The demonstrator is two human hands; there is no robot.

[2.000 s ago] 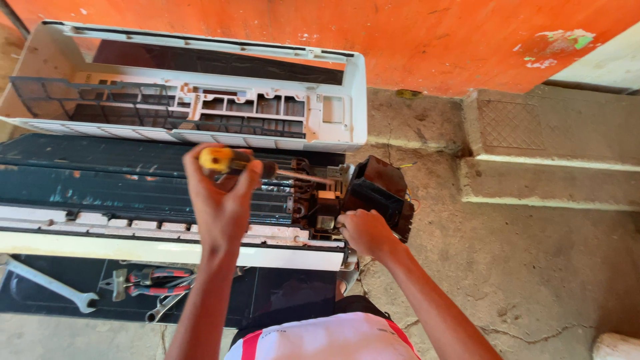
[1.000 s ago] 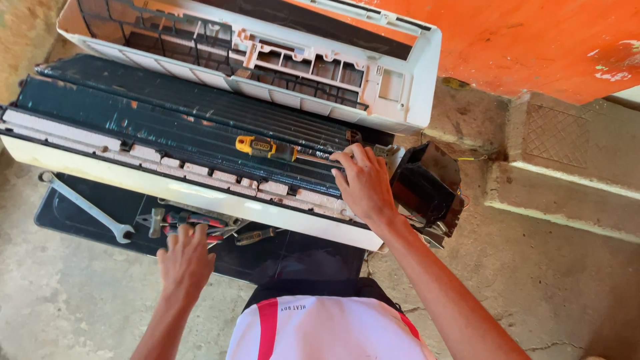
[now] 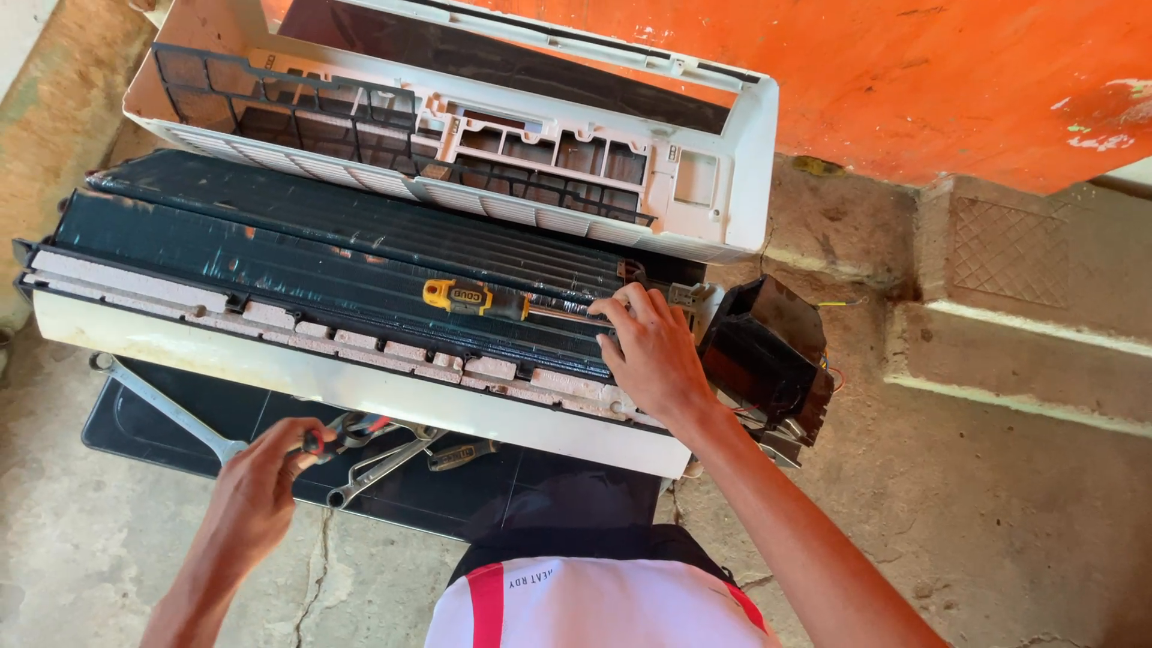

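An air conditioner's indoor unit, its finned coil (image 3: 297, 247) bared, lies across the view. A yellow and black screwdriver (image 3: 477, 300) rests on the coil, its shaft pointing right. My right hand (image 3: 650, 346) is over the coil's right end, at the tip of that shaft; what its fingers touch there is hidden. Below the unit's white front edge, my left hand (image 3: 274, 472) grips the red and black handle of pliers (image 3: 353, 430). A black plastic housing (image 3: 765, 346) stands at the unit's right end, with thin wires beside it.
Behind the unit lies its white plastic cover (image 3: 751, 193) with a dark mesh filter (image 3: 297, 99). A black panel (image 3: 576, 495) under the unit carries a large wrench (image 3: 171, 405), smaller wrenches (image 3: 387, 466) and a dark-handled tool (image 3: 463, 454). An orange wall and concrete steps (image 3: 1008, 297) are beyond.
The screwdriver, in my left hand two seconds ago, now lies on the coil. My left hand has moved down to the tools and closed on the pliers. My right hand has left the black housing.
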